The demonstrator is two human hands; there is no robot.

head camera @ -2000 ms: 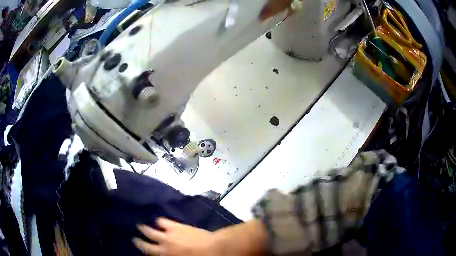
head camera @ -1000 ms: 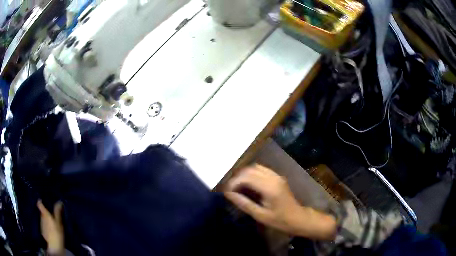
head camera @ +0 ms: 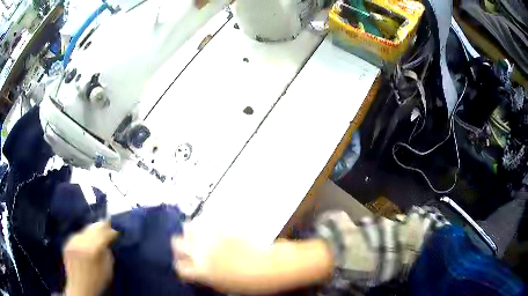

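Dark navy cloth [head camera: 147,245] lies over the front left of the white machine bed, in front of the needle area. My left hand [head camera: 91,254] is at the lower left, blurred, closed on the cloth's upper edge. My right hand [head camera: 202,257] reaches in from the right, blurred, with its fingertips at the cloth's right edge; whether they grip it is unclear. The off-white sewing machine head [head camera: 87,121] stands at the upper left. The presser foot area [head camera: 149,169] is bare of navy cloth.
A yellow-orange tool box [head camera: 370,34] stands at the bed's far right corner. Right of the wooden table edge [head camera: 353,124] are heaped dark cloth, a pale band and a loose pale cord [head camera: 428,153]. More navy cloth hangs at the far left.
The view swung right, then shifted slightly. My right hand moved from the table's front edge leftward to the cloth. My left hand rose to the cloth edge. The cloth now covers less of the bed.
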